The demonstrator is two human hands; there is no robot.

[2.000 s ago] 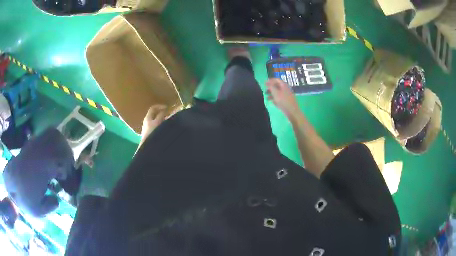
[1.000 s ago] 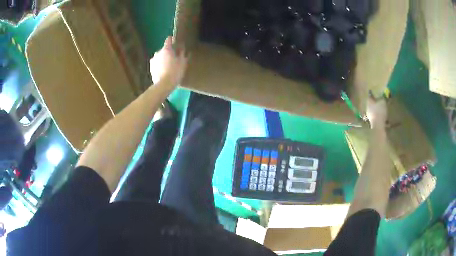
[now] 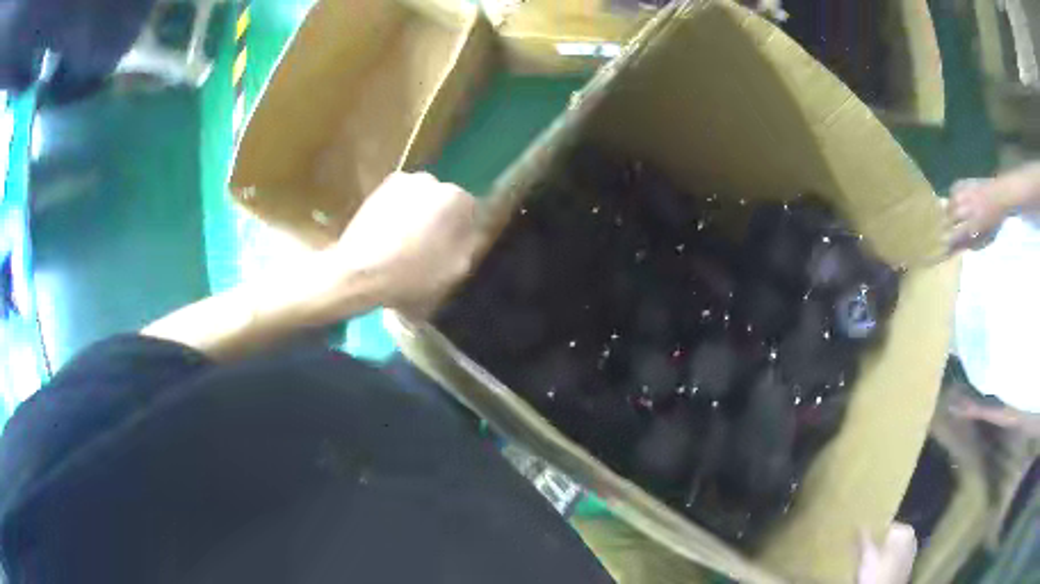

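A large open carton fills the middle and right, turned at an angle. Small black motor-like parts with shiny points are heaped inside it. My left hand grips the carton's left rim in a fist. My right hand is at the carton's lower right edge, cut off by the bottom of the picture; only part of it shows, against the cardboard. A small piece of what may be the scale display shows below the carton, mostly hidden.
An open carton with a bare inside stands at upper left. Another carton with dark contents is at upper right. Another person's hand is at the big carton's right rim. Yellow-and-black tape marks the green floor at upper left.
The held carton has turned and come nearer, now covering the scale display. My right hand has moved down to the picture's bottom edge. Another person's hand has appeared at right.
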